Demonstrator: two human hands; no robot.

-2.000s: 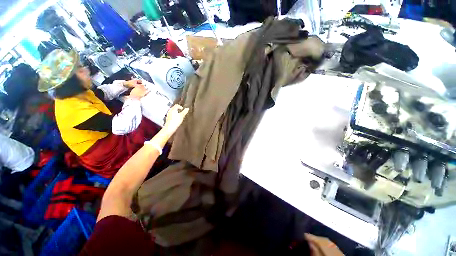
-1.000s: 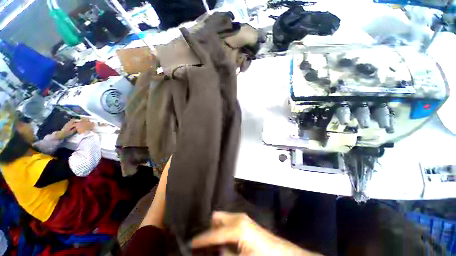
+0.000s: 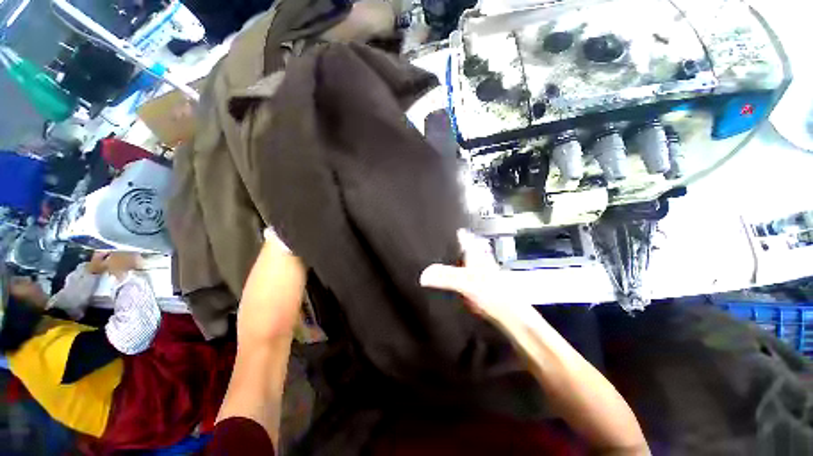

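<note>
A dark brown garment panel is spread from the heap at the upper left towards the needle area of the overlock machine. My left hand reaches under the panel's left side; its fingers are hidden by the cloth. My right hand is at the panel's right edge, thumb on top and fingers at the rim, holding it just in front of the machine. The presser foot is partly hidden by cloth and glare. A lighter brown garment bundle hangs over the table edge on the left.
Crinkled clear plastic hangs below the machine's front. Dark cloth lies at the lower right beside a blue crate. A person in a yellow and black top sits at the left by another machine.
The view has turned and moved closer to the overlock machine. The dark panel has moved right, up to the machine's front. My right hand has risen from the lower edge to the panel's right side.
</note>
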